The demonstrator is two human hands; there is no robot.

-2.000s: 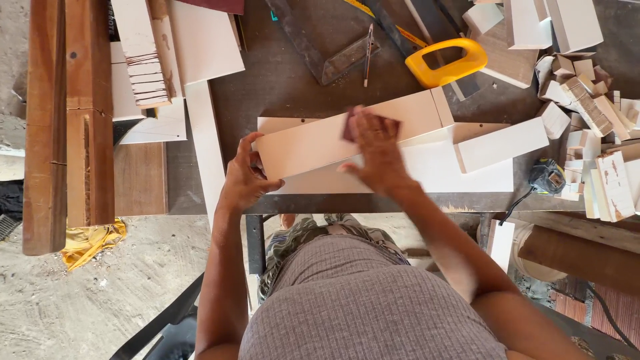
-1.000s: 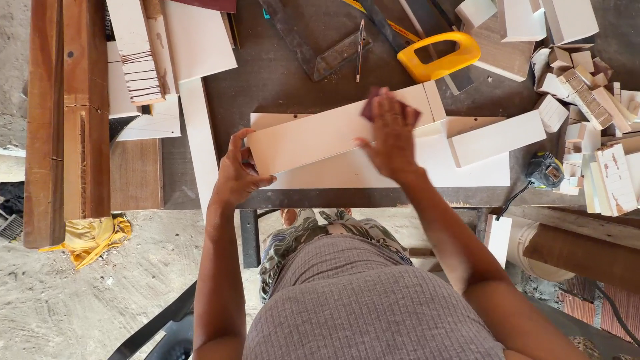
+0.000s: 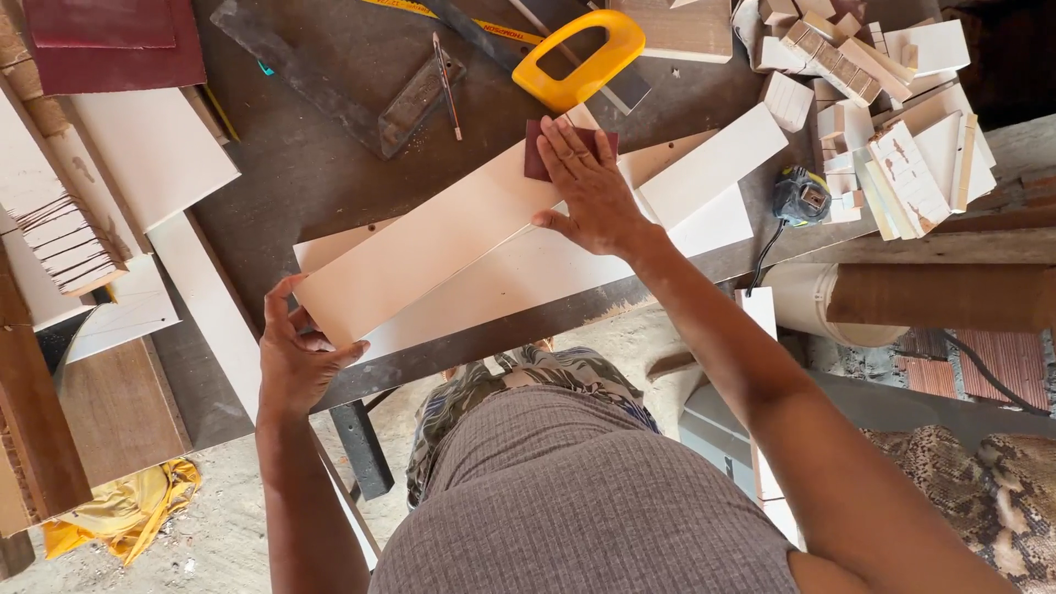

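Note:
A long, pale wooden board [image 3: 437, 235] lies slantwise over other white boards on the dark workbench [image 3: 272, 181]. My left hand [image 3: 301, 355] grips its lower left end between thumb and fingers. Near the upper right end, my right hand [image 3: 590, 186] lies flat, pressing a dark red piece of sandpaper [image 3: 540, 153] on the board's face; the palm and fingers hide part of the sheet. Beneath the board are a white panel [image 3: 495, 293] and a strip with small holes [image 3: 342, 243]. A shorter white board [image 3: 716, 165] rests just right of my right hand.
A yellow-handled handsaw [image 3: 631, 45], a pencil [image 3: 447, 87] and a metal square [image 3: 417, 103] lie beyond the board. Wood offcuts [image 3: 907, 169] and a tape measure [image 3: 800, 196] are at the right. Boards [image 3: 148, 157] and dark red sandpaper sheets [image 3: 124, 70] lie at the left.
My right hand and the sandpaper have moved right along the board to near its far end. My left hand stays at the left end. The view has turned somewhat.

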